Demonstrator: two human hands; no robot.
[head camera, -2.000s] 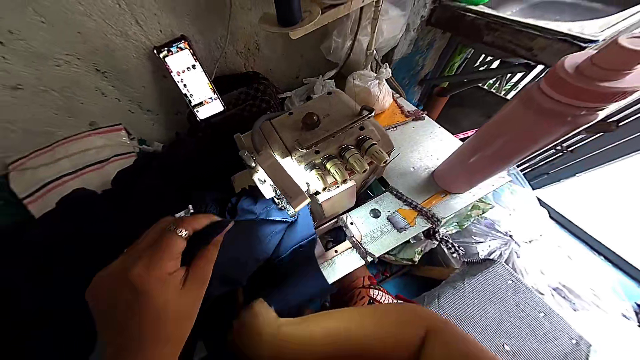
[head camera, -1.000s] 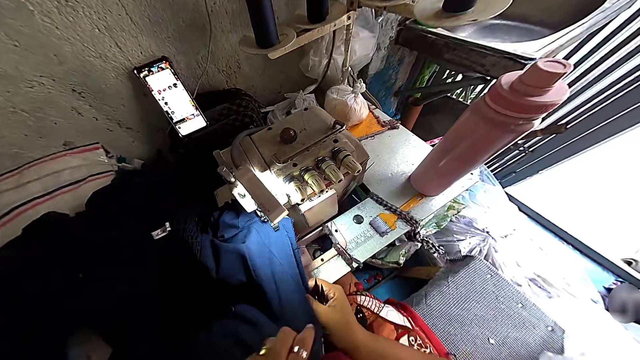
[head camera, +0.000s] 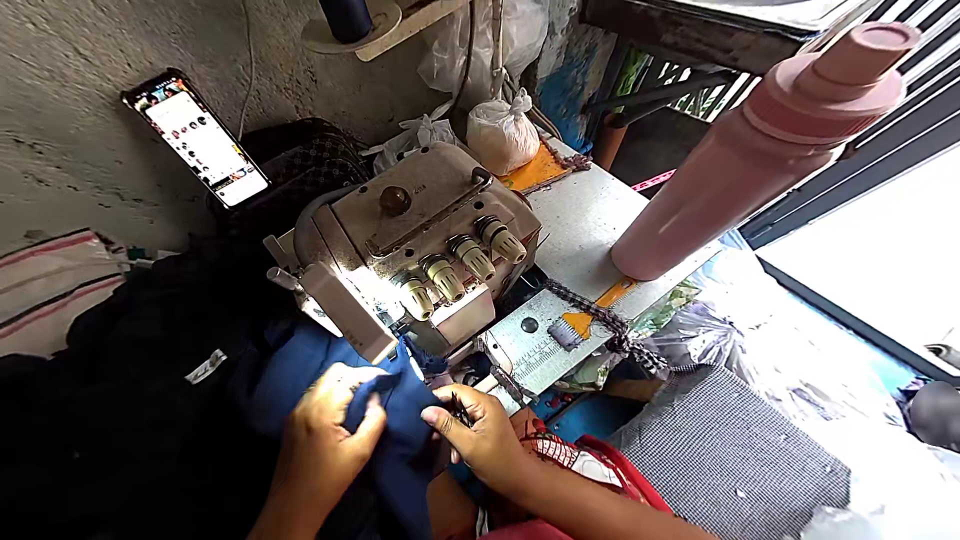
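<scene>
An overlock sewing machine (head camera: 420, 232) with several thread tension knobs stands on the metal work table, its lamp lighting the needle area. Navy blue fabric (head camera: 401, 442) runs from beside its presser foot down over my lap. My left hand (head camera: 334, 420) pinches a fold of this fabric just in front of the foot. My right hand (head camera: 476, 431) grips the fabric's right edge, with a small dark tool, possibly thread snips, tucked in its palm. The snips' lower part is hidden by the fingers.
A pink bottle (head camera: 750, 157) and an orange-handled brush (head camera: 576, 328) are on the table's right part. Behind the machine sits a tied plastic bag (head camera: 502, 135). A lit phone (head camera: 196, 139) leans by the wall. Dark cloth (head camera: 112, 420) is heaped at left; checked fabric (head camera: 739, 442) lies at right.
My left hand has moved up from the bottom edge to the fabric near the presser foot. The right hand remains at the fabric's right side, now higher beside the machine.
</scene>
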